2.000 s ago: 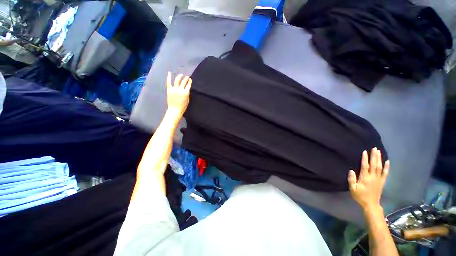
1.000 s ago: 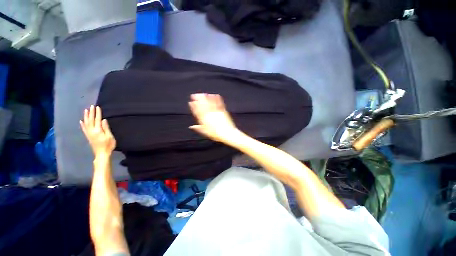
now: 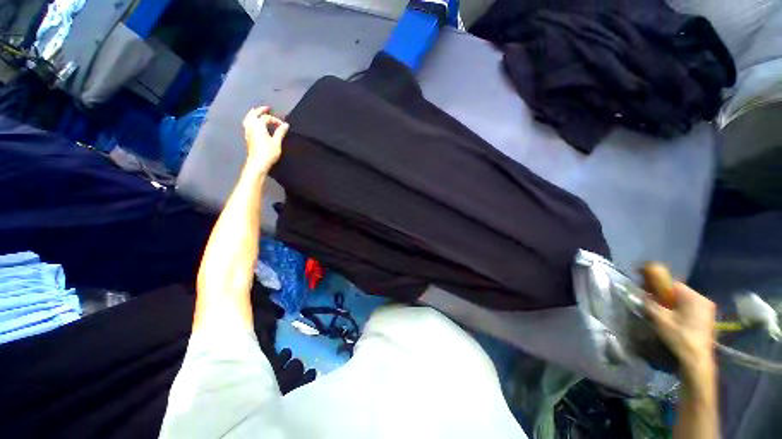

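Observation:
A black garment (image 3: 429, 193) lies spread over a padded arm, which it hides, across the grey pressing table (image 3: 652, 189). My left hand (image 3: 265, 137) pinches the garment's edge at its upper left end. My right hand (image 3: 686, 321) is closed around the wooden handle of the silver steam iron (image 3: 609, 304). The iron is blurred. Its tip is at the garment's right end; whether its sole touches the cloth I cannot tell.
A crumpled black pile (image 3: 613, 69) lies at the table's far right. A blue support arm (image 3: 413, 39) is at the far edge. Light blue garments (image 3: 34, 296) and dark garments (image 3: 77, 206) are at left. A green bag (image 3: 557, 399) is below the table at right.
My right hand has left the garment's surface and taken hold of the iron, bringing it to the garment's right end. My left hand has changed from lying flat to pinching the edge. The view has turned.

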